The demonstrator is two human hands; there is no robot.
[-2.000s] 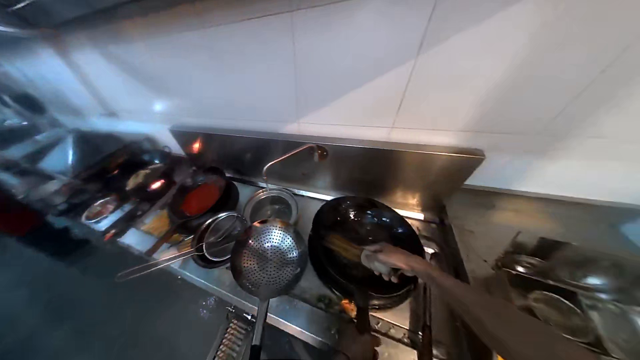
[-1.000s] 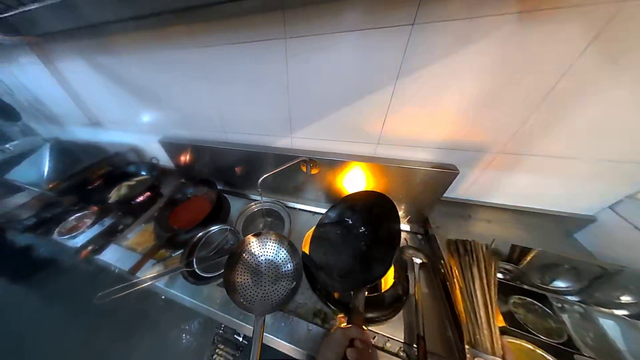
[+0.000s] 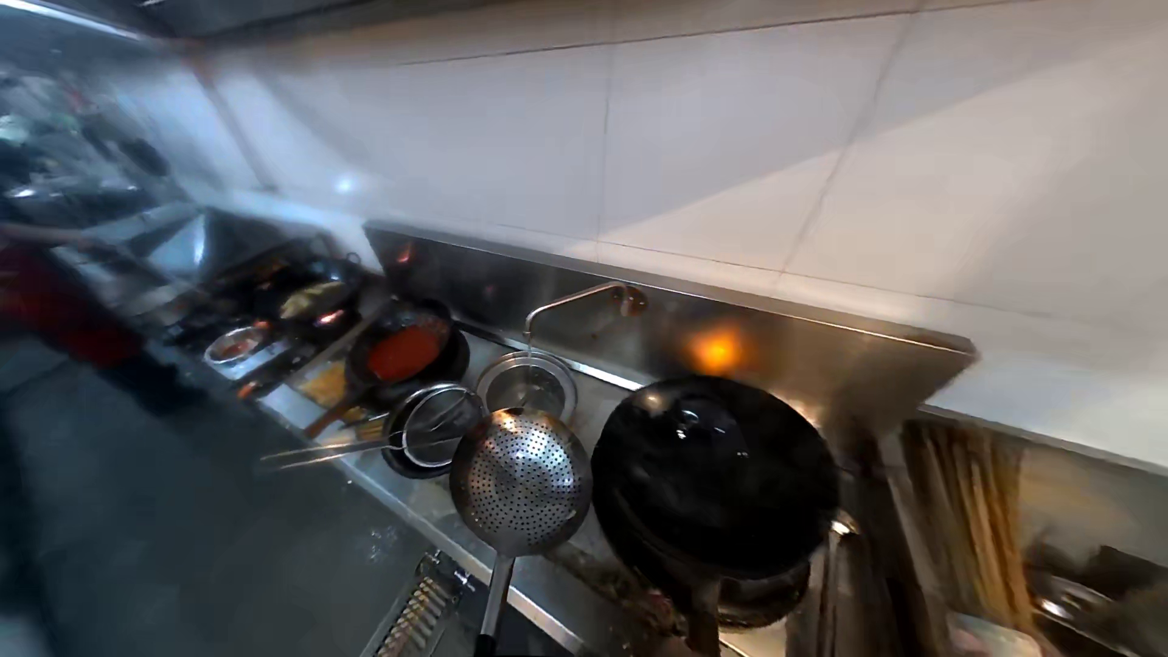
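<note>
A black wok (image 3: 716, 474) tilts over the burner ring (image 3: 766, 593), its handle pointing toward the bottom edge. Only a sliver of my left hand (image 3: 673, 646) shows there, around the wok handle (image 3: 703, 616); its fingers are mostly cut off. I cannot make out my right hand; a dark blurred shape lies just right of the wok. A perforated steel strainer ladle (image 3: 522, 479) lies left of the wok. Behind it is a round steel pot (image 3: 497, 388) under a bent metal spout (image 3: 575, 297). Wire-mesh strainers (image 3: 438, 424) rest over a dark pot.
Further left, a pan holds red sauce (image 3: 401, 353), with more cookware beyond. A bundle of thin wooden sticks (image 3: 981, 520) stands at the right. A steel splashback (image 3: 776, 338) runs behind the burners. A person in red (image 3: 55, 292) stands at the far left.
Two seconds ago my right hand was over the wok; it no longer shows there. The large flame seen around the wok one second ago is gone, leaving an orange glow on the splashback.
</note>
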